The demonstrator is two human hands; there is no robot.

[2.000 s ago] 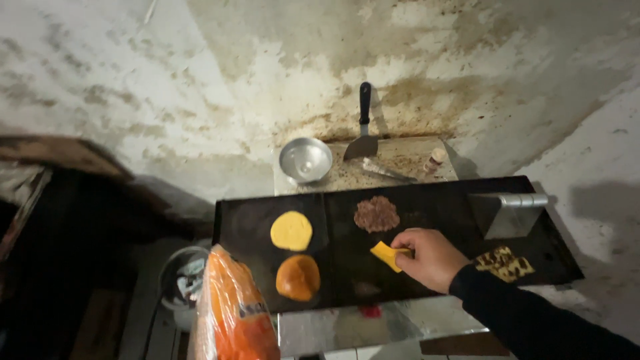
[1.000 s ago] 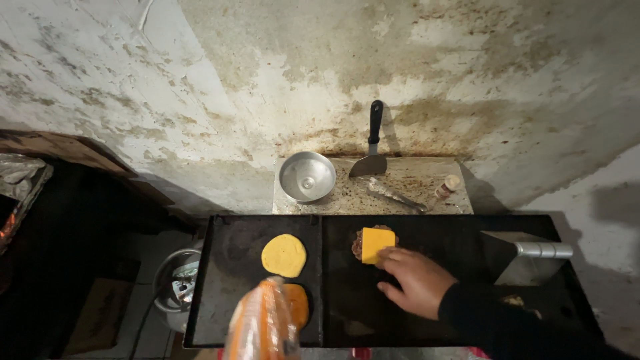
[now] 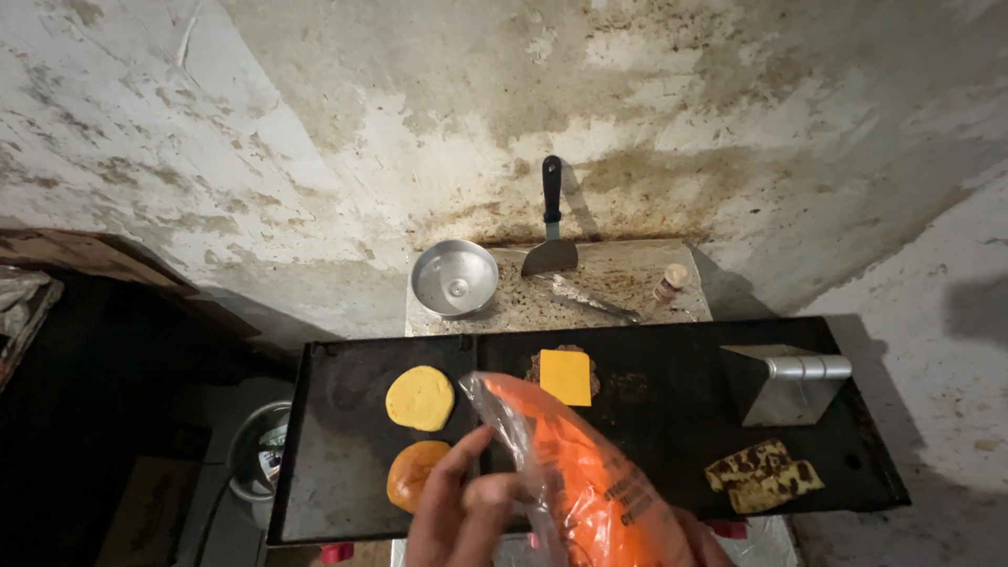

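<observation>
A clear plastic bag with orange contents and dark printing [image 3: 598,472] is upright in front of me, over the griddle. My left hand [image 3: 465,504] is at its left side, fingers against the loose plastic. My right hand [image 3: 701,543] shows only in part at the bag's lower right, the rest hidden behind it. On the black griddle [image 3: 669,441], a yellow cheese slice [image 3: 565,378] covers most of a browned meat patty [image 3: 596,378]. The pale bun half [image 3: 420,398] lies cut face up, above a glossy bun top [image 3: 415,472] partly covered by my left fingers.
Browned slabs of food [image 3: 764,476] and a metal press [image 3: 787,386] are on the griddle's right. Behind it, a foil-covered surface [image 3: 504,315] holds a metal bowl [image 3: 454,279], tongs [image 3: 591,299] and a small bottle [image 3: 671,283]. A black-handled spatula [image 3: 551,213] leans on the wall.
The cheese slice, held in my right hand two seconds ago, now lies on the patty uncovered. My right hand has moved to the bag, which has come right and higher in view.
</observation>
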